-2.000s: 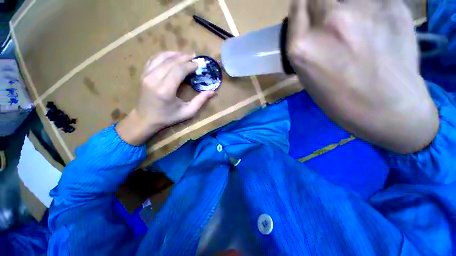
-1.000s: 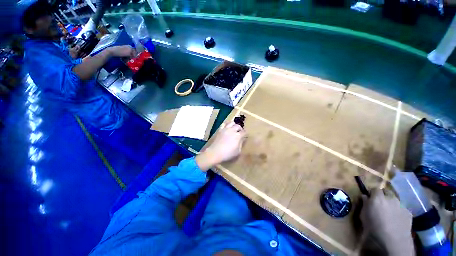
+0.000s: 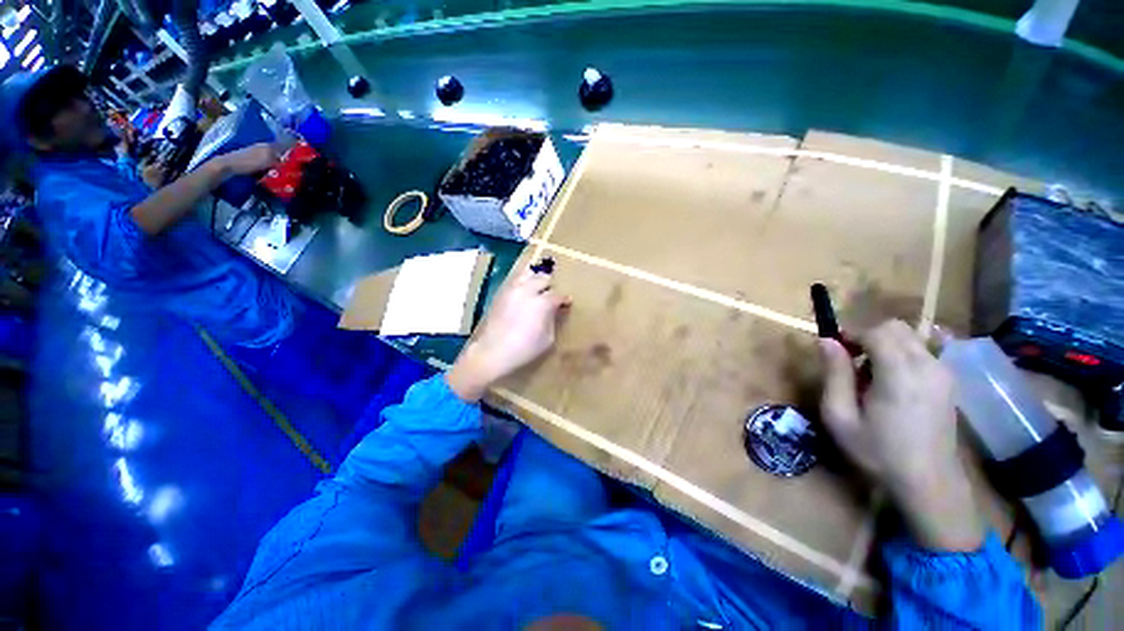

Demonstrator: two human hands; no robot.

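My left hand (image 3: 515,323) is at the left edge of the cardboard mat, its fingertips at the small black parts (image 3: 542,265); whether it pinches one I cannot tell. My right hand (image 3: 897,407) is at the right of the mat and holds the black tweezers (image 3: 823,308), their end pointing up and away. The round unit (image 3: 781,440) lies on the mat just left of my right hand, its silver and dark face up. The glue syringe (image 3: 1011,413), clear with a black band and blue cap, lies right of my right hand.
The parts box (image 3: 528,205) stands beyond the mat's left corner, near a tape roll (image 3: 406,212) and a white sheet (image 3: 429,293). Dark units (image 3: 595,89) sit on the green belt. The controller (image 3: 1062,277) is at right. Another person (image 3: 148,234) works at left.
The syringe was let go and the unit laid on the mat. My left hand moved to the small parts. My right hand took hold of the tweezers. The view swung left.
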